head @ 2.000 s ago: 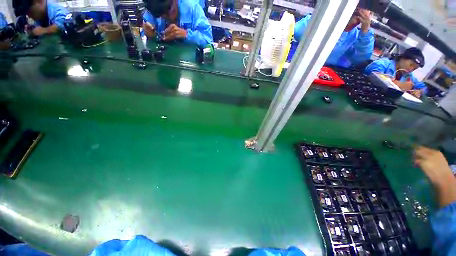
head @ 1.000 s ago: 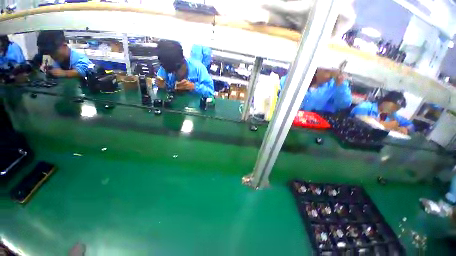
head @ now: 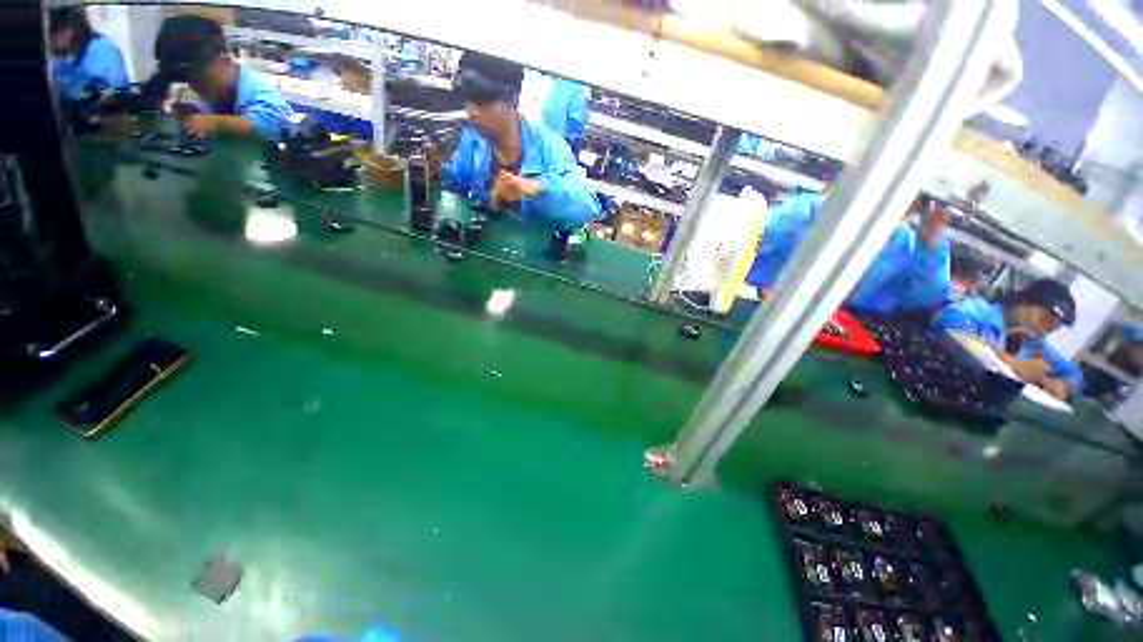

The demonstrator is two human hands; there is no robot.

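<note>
Neither of my hands can be made out. A little blue cloth (head: 357, 636) shows at the bottom edge. A small skin-coloured patch is cut off at the lower left edge; I cannot tell whose it is. A black phone-like slab with a gold edge (head: 123, 388) lies on the green bench (head: 414, 464) at the left. A black pocketed tray (head: 792, 552) lies at the lower right, cut off by the bottom edge, with small dark units with pale centres in its pockets.
A metal post (head: 802, 295) stands on the bench. A black fixture (head: 50, 301) is at far left, a grey patch (head: 217, 577) near the front edge. Across are several people in blue, a fan (head: 737, 257), a red tray (head: 847, 334) and another black tray (head: 946, 370). A clear bag (head: 1108, 597) lies right.
The view has tilted up and swung left, so the near tray sits lower and more of the black fixture shows. The hand at the right edge has left the picture.
</note>
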